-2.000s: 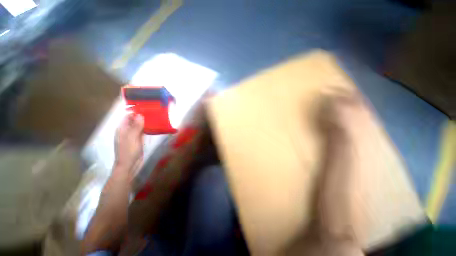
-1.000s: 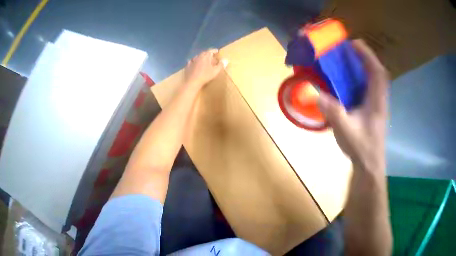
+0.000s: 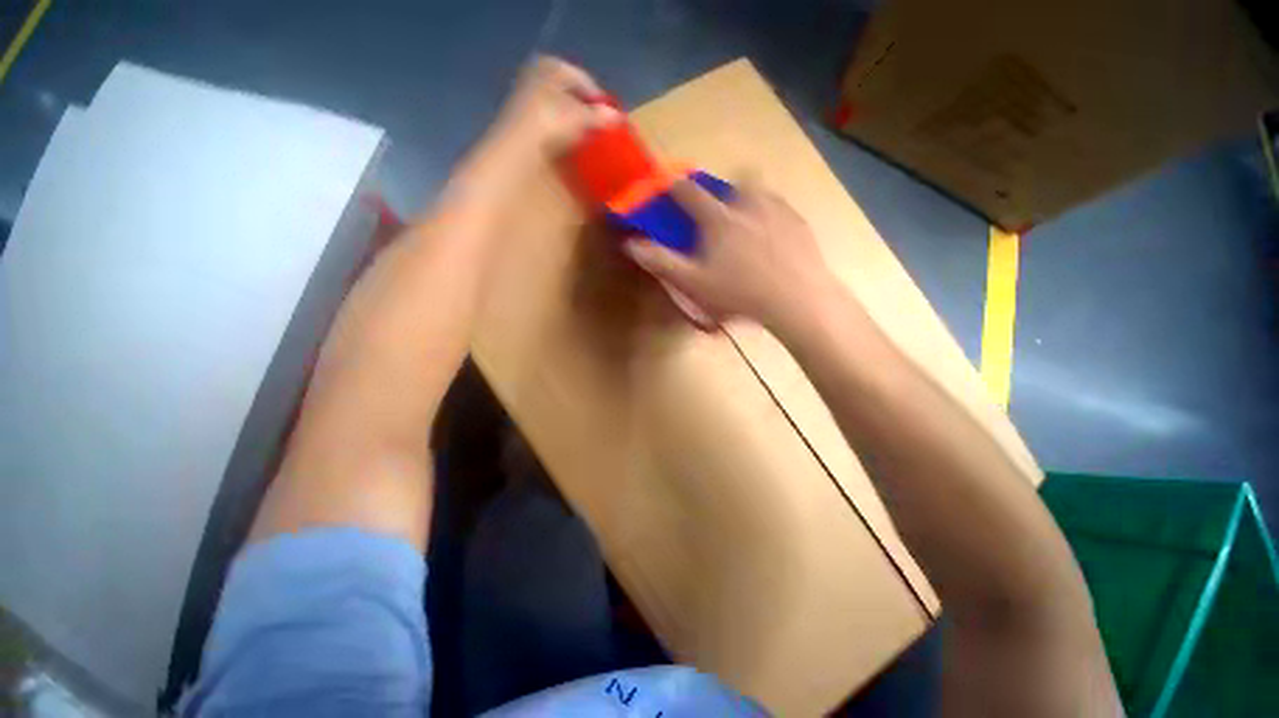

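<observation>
The carton (image 3: 673, 463) stands before me with its top flaps folded shut and a dark seam between them. My right hand (image 3: 750, 260) grips the blue and orange tape dispenser (image 3: 669, 218) on the far part of the seam. Red packing tape (image 3: 606, 157) shows at the dispenser's far side. My left hand (image 3: 554, 91) is at the carton's far end, beside the red tape; its fingers are blurred and I cannot tell if they hold the tape or press the carton.
A stack of white sheets (image 3: 168, 309) stands at the left. A green tote bin (image 3: 1143, 561) is at the lower right. Another brown carton (image 3: 1038, 98) with red-taped edges stands at the upper right. Yellow lines (image 3: 999, 316) cross the grey-blue floor.
My right hand has brought the dispenser left and down from above the right flap to the far part of the seam. My left hand has moved slightly up and left.
</observation>
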